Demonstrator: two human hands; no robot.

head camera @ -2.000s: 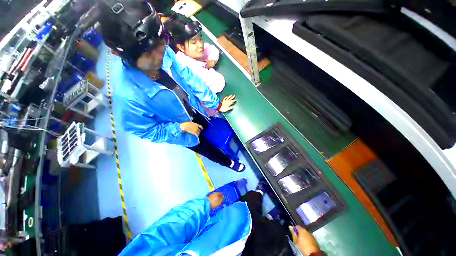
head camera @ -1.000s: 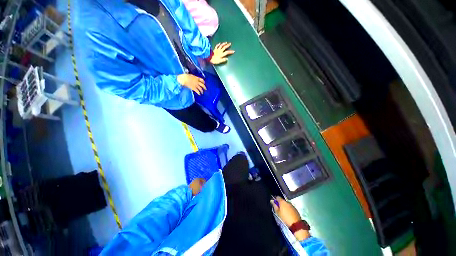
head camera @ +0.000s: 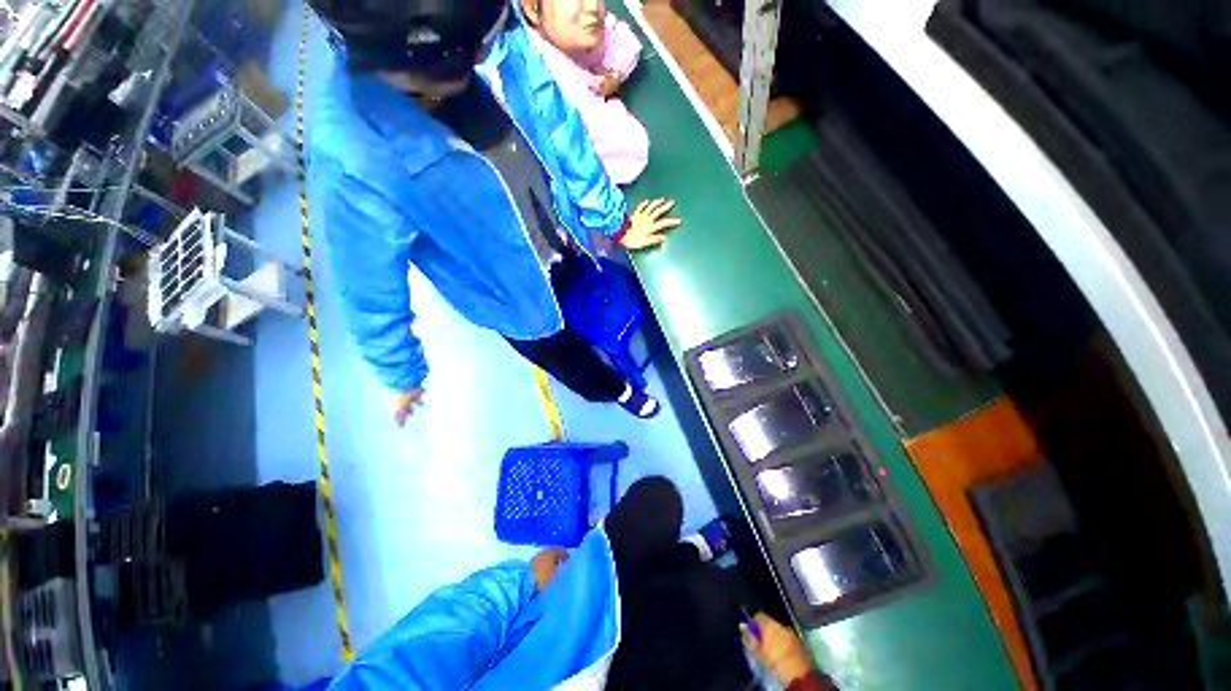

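Observation:
A black foam tray lies on the green bench, right of centre, with glossy dark smartphones in a row of slots; the nearest phone reflects light. My right hand is at the bottom, beside the bench edge below the tray, with fingers closed on a slim blue-purple thing, perhaps a pen. It touches no phone. My left hand shows only in part at the end of my blue sleeve, near my leg; its fingers are not clear.
A person in a blue smock stands beyond the tray, one hand on the bench. A person in pink sits behind. A blue stool is on the floor. A white-edged shelf with black trays overhangs at right.
The view has shifted and tilted. The standing person's free arm has dropped from the waist to hang at the side. The other hand stays on the bench. The phones remain in the tray.

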